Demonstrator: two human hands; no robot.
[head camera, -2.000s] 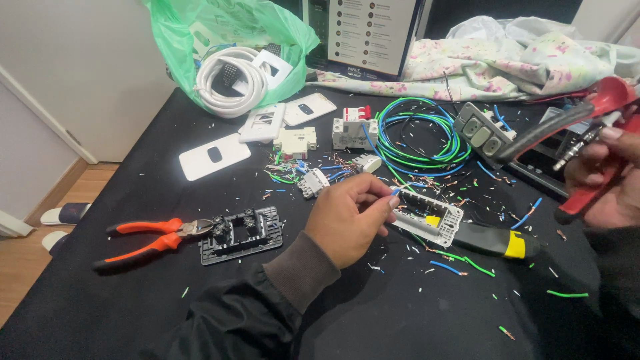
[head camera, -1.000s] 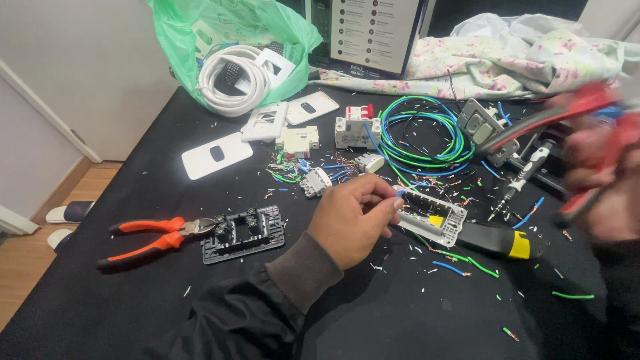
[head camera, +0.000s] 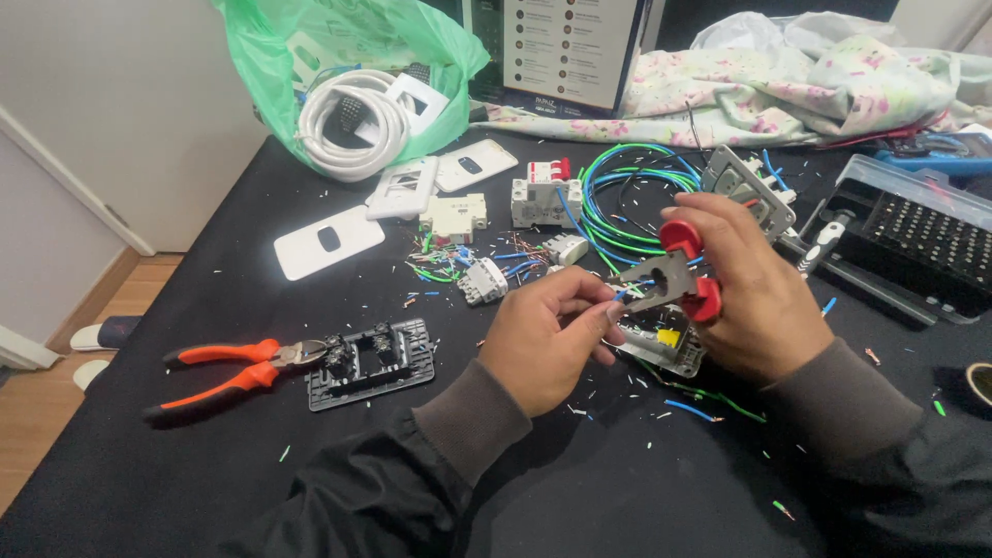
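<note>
My left hand (head camera: 554, 333) pinches a short blue wire (head camera: 618, 296) between thumb and fingertips. From the right, my right hand (head camera: 756, 291) grips red-handled pliers (head camera: 663, 283), whose metal jaws are beside that wire. Under both hands lies a light grey socket frame (head camera: 659, 349) with a yellow part in it, partly hidden. Left of my left hand are a white switch module (head camera: 482, 280) and wire scraps. A black mounting frame (head camera: 372, 364) lies farther left, touching the jaws of orange-handled pliers (head camera: 225, 368).
Behind stand a coil of green and blue wire (head camera: 597, 209), a circuit breaker (head camera: 546, 194) and a green plastic bag (head camera: 457, 70) with white cable. White cover plates (head camera: 329, 242) lie at the left. A bit case (head camera: 922, 232) and a screwdriver (head camera: 823, 242) are at the right.
My right hand has brought the red-handled pliers from the far right in to the blue wire at my left fingertips. My left hand stays near the grey frame.
</note>
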